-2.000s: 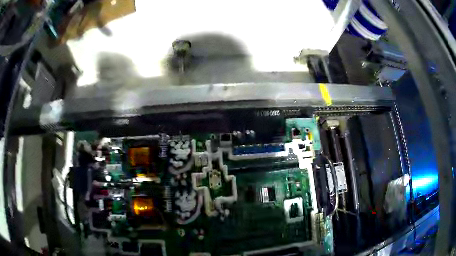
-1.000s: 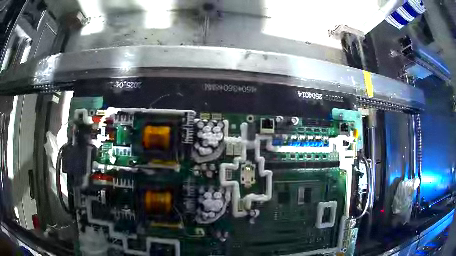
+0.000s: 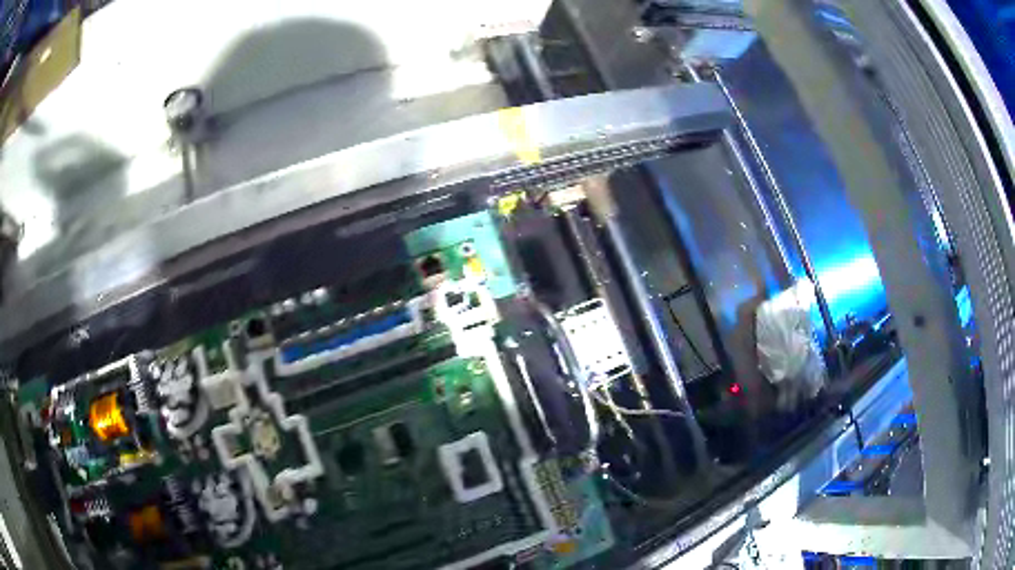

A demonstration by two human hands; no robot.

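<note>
No hand is in view. A green circuit board [image 3: 356,468] lies tilted in the lower left, partly cut off by the bottom edge and slightly blurred. Thick white sealant [image 3: 314,457] runs in lines over it and forms a square near its right part. An orange transformer [image 3: 108,416] shows at the board's left, with a blue connector strip [image 3: 347,337] near its upper edge. The black pallet [image 3: 256,262] shows along the board's upper side. A silver conveyor rail [image 3: 367,165] with a yellow mark runs above it.
A knobbed post [image 3: 185,109] stands behind the rail. Right of the board are a white module [image 3: 595,338] with wires, a crumpled white film or cloth [image 3: 788,340] and blue light. A grey frame post [image 3: 890,256] stands at the right. Brown cardboard [image 3: 42,69] is at upper left.
The view has turned and shifted right. The board and rail now sit further left and slope up to the right, and the frame post shows at the right. No hand has appeared.
</note>
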